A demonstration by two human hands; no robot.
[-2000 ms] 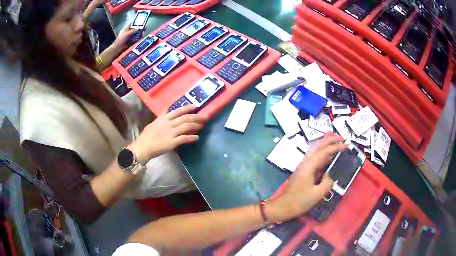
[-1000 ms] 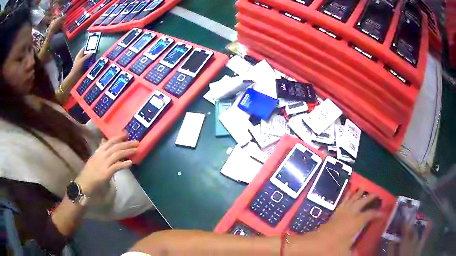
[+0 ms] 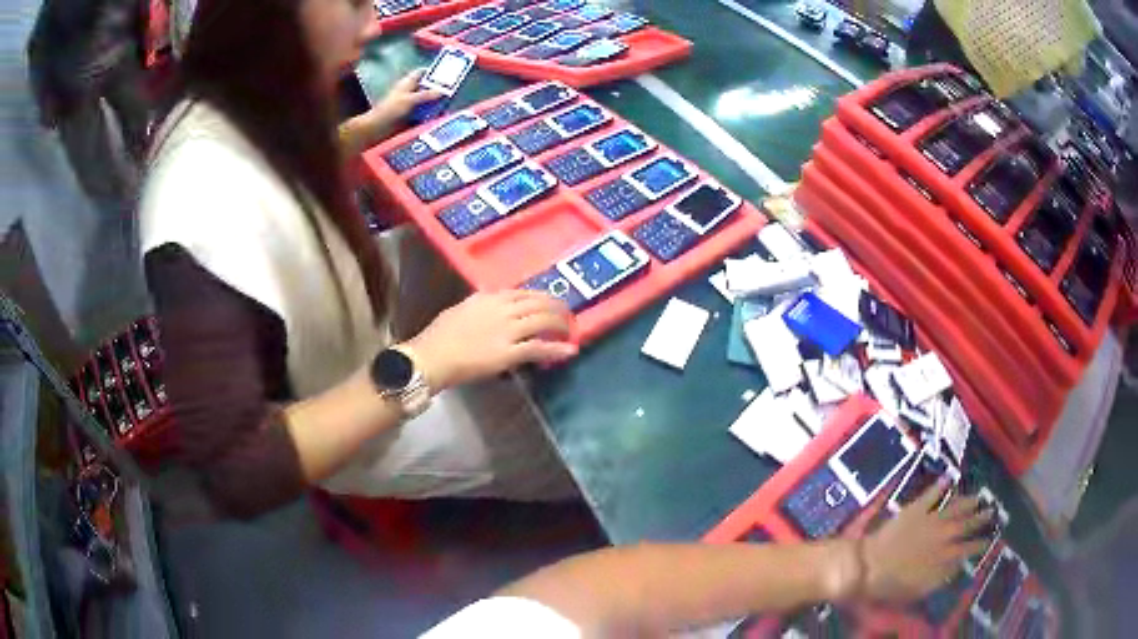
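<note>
My left hand (image 3: pixel 926 547) reaches in from the bottom and lies over keypad phones in a red tray (image 3: pixel 789 477) at the lower right. Its fingers are spread and partly hide the phones; no grip on one shows. A phone (image 3: pixel 851 474) with a dark screen and white frame lies face up just left of the hand. More phones show at the fingertips and right of the hand, one of them (image 3: pixel 1001 584) blurred near the right edge. My right hand is not in view.
Loose white batteries (image 3: pixel 776 424) and a blue battery (image 3: pixel 822 325) lie beyond the tray. Stacked red trays (image 3: pixel 948 312) stand behind them. A co-worker's hand (image 3: pixel 499 335) rests at another phone tray (image 3: pixel 624 315) on the left. A single white battery (image 3: pixel 678 332) lies between.
My view has swung left, so the bench appears shifted right. My left hand was on a phone, then moved off it to phones farther right. A blurred hand at the lower right is gone from view.
</note>
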